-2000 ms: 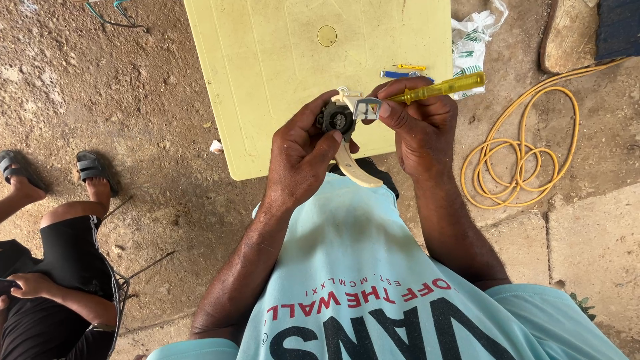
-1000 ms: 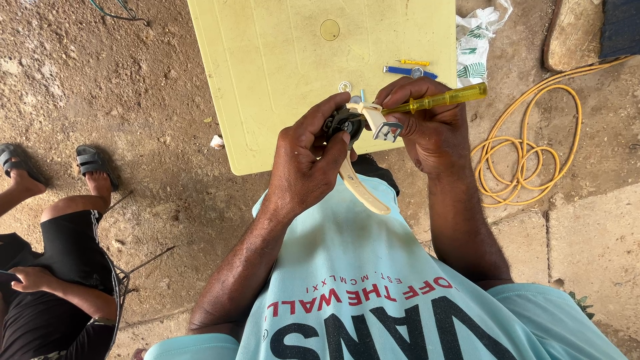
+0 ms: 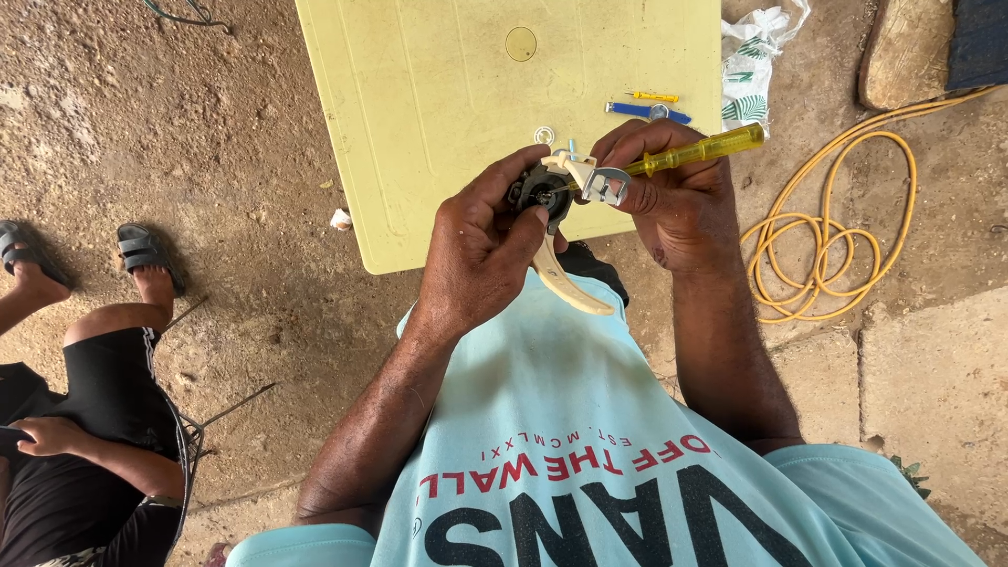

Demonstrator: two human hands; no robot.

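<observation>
My left hand (image 3: 488,236) holds a wristwatch by its round dark case (image 3: 545,195), with the inner works facing up. The cream watch strap (image 3: 568,285) curves down below that hand, and its other half, with a metal buckle (image 3: 606,186), points toward my right hand (image 3: 677,189). That right hand grips a screwdriver with a transparent yellow handle (image 3: 709,150). The thin shaft reaches into the open case; the exact spot of the tip is hard to tell. Just beyond the case, a clear ring (image 3: 544,135) lies on the yellow table (image 3: 425,71).
A small yellow screwdriver (image 3: 655,97) and a blue-strapped watch (image 3: 630,109) lie on the table. Right of it are a white plastic bag (image 3: 746,71) and a coiled yellow cable (image 3: 846,228) on the ground. At the left sits another person (image 3: 118,394) wearing sandals.
The buckle end of the strap has tilted, now beside my right fingers. The screwdriver remains in my right hand, and the clear ring shows on the table, unlike in the earliest frame.
</observation>
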